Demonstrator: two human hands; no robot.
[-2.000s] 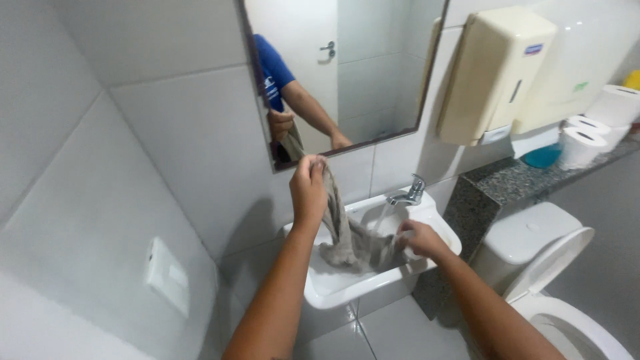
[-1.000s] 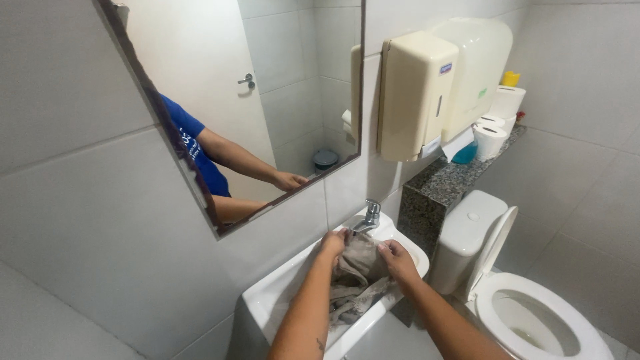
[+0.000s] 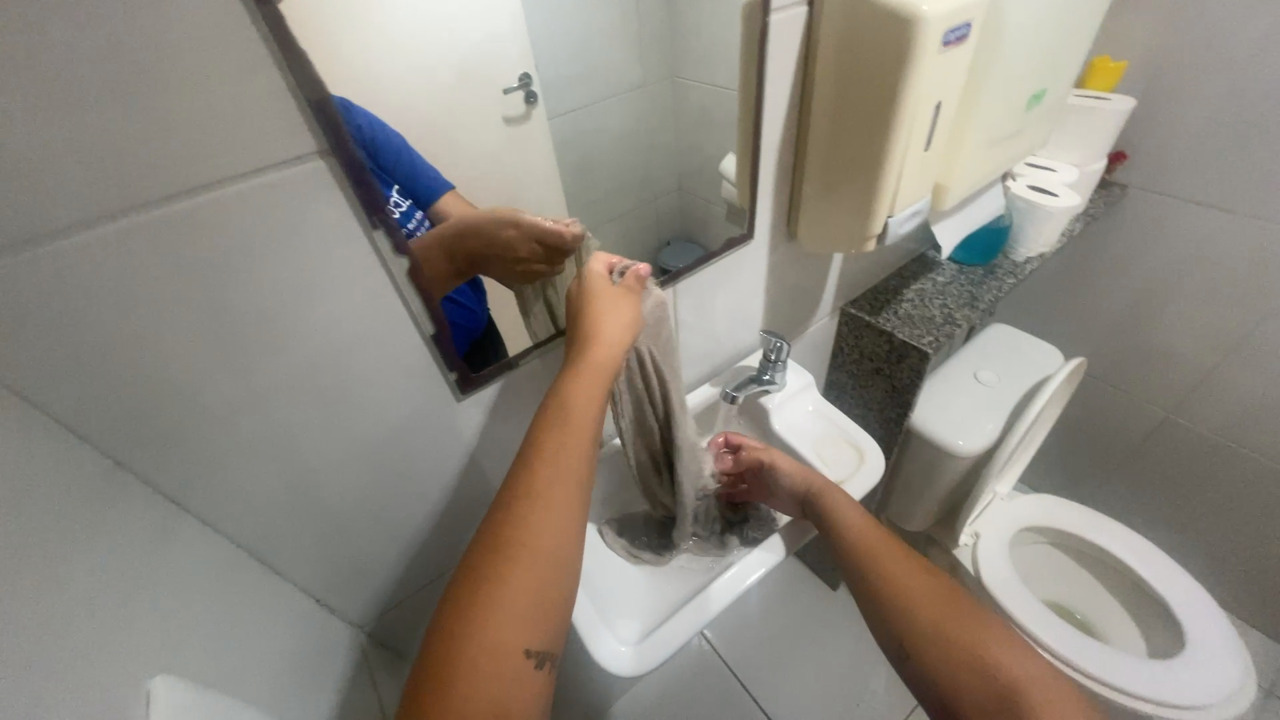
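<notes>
My left hand [image 3: 608, 305] is raised in front of the mirror's lower edge and grips the top of a wet grey-beige cloth [image 3: 655, 410]. The cloth hangs down into a white wall-mounted washbasin [image 3: 640, 640], where its lower part lies bunched and wet. Below the chrome tap [image 3: 762, 370], from which water runs, my right hand [image 3: 755, 475] is at the right side of the cloth. Its fingers are curled at the cloth and partly hidden by water and fabric, so whether they grip it is unclear.
A framed mirror [image 3: 640, 120] hangs above the basin. Two wall dispensers [image 3: 860, 130] are at its right, over a granite ledge [image 3: 930, 290] bearing paper rolls [image 3: 1042, 210] and a blue item [image 3: 980, 242]. A toilet [image 3: 1110, 600] with raised lid stands right of the basin.
My left hand has risen from the basin, drawing the cloth up into a hanging length. One second ago both hands were low, close together at the cloth near the tap.
</notes>
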